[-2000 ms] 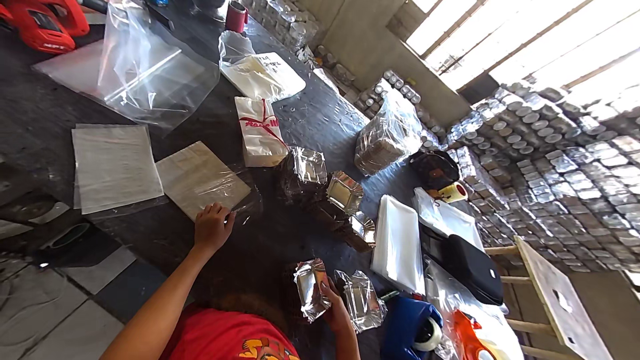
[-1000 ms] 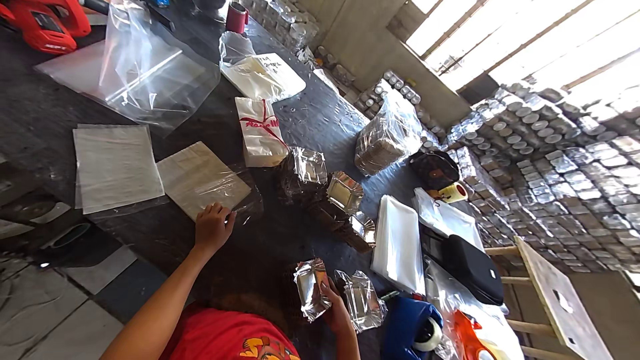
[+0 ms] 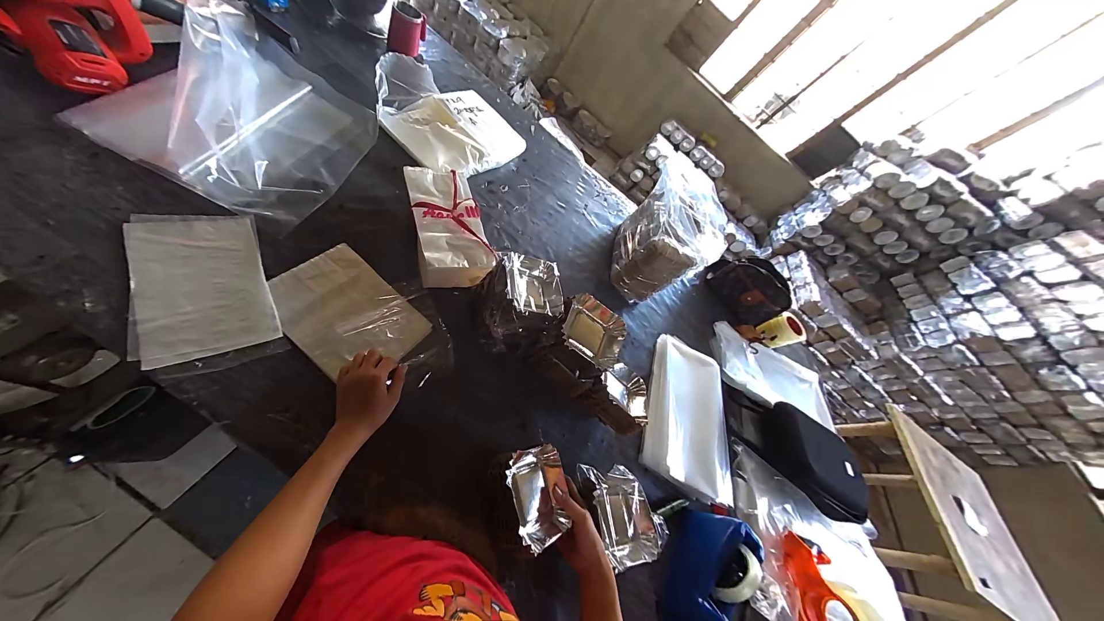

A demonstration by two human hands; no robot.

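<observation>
My left hand (image 3: 367, 390) rests with curled fingers on the lower edge of a stack of clear plastic bags (image 3: 345, 302); whether it grips a bag is unclear. My right hand (image 3: 576, 526) has its thumb over the edge of a shiny foil tray (image 3: 536, 496), its other fingers hidden behind. Beside that hand lies another foil tray (image 3: 623, 516) in clear plastic. Further up are stacked foil trays, one silver (image 3: 533, 285) and one gold-toned (image 3: 593, 329). A second stack of clear bags (image 3: 200, 289) lies at the left.
A white paper bag (image 3: 448, 228) stands behind the trays. Plastic sheets (image 3: 688, 418), a black case (image 3: 815, 461) and a blue item with a tape roll (image 3: 737, 576) lie at the right. Large clear bags (image 3: 250, 129) and a red power tool (image 3: 82, 43) occupy the upper left.
</observation>
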